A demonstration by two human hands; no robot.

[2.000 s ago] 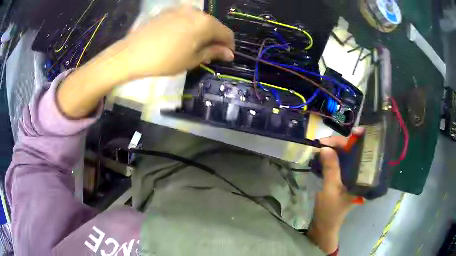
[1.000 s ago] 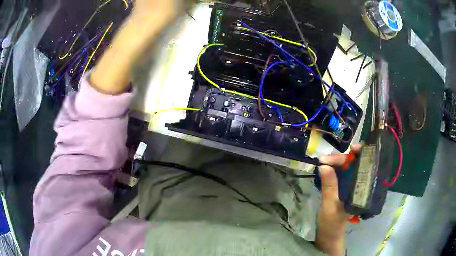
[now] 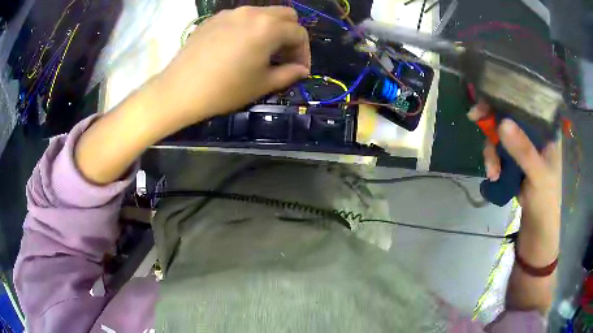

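The black plastic housing (image 3: 266, 127) lies on a white board, its near edge with square recesses facing me. My left hand (image 3: 250, 62) is over the housing with fingers curled and fingertips close together; whether they pinch something is unclear, and the hand hides part of the housing. My right hand (image 3: 520, 153) grips the soldering gun (image 3: 520, 91) by its blue handle, a finger at the orange-red trigger. The blurred barrel points left over the housing's upper right. A small circuit board (image 3: 406, 101) with a bright blue part sits at the housing's right corner, with blue and brown wires.
Another dark housing with yellow wires (image 3: 62, 65) lies at the far left, beside clear plastic (image 3: 13, 39). A coiled black cord (image 3: 299, 208) crosses my lap. The white board (image 3: 140, 58) shows left of the housing, and the green mat (image 3: 458, 146) at right.
My right hand has raised the gun and swung its barrel left over the housing. My left hand went away to the upper left and came back over the housing. The whole view has shifted.
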